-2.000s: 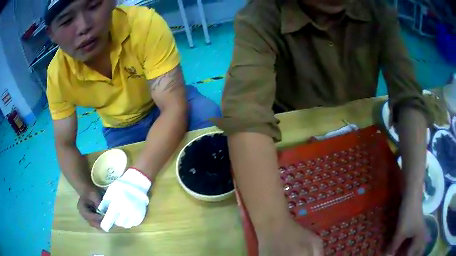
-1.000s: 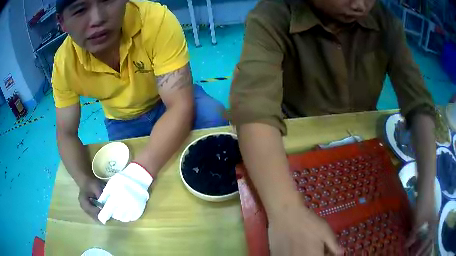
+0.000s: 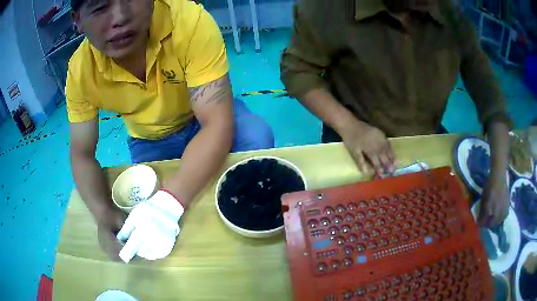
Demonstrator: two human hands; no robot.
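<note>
Neither of my hands is in view. A red-orange tray (image 3: pixel 298 258) with two blocks of round pockets lies on the table at right of centre, its lower edge cut off by the picture. A wide cream-rimmed bowl (image 3: pixel 250 233) full of black small parts (image 3: pixel 256 197) stands left of the tray. The rim of a white cup (image 3: pixel 115 296) shows at the bottom edge. A smaller cream bowl (image 3: pixel 120 193) at left holds a few pale bits.
A person in yellow, across the table, has a white-gloved hand (image 3: pixel 152 226) beside the small bowl. A person in brown has one hand (image 3: pixel 370 147) at a pale item behind the tray, the other over dark-rimmed plates (image 3: pixel 511 253) at right.
The brown-sleeved person's arm has withdrawn from over the tray to its far side, uncovering the pockets. Their other hand has moved back from the tray's right side over the plates.
</note>
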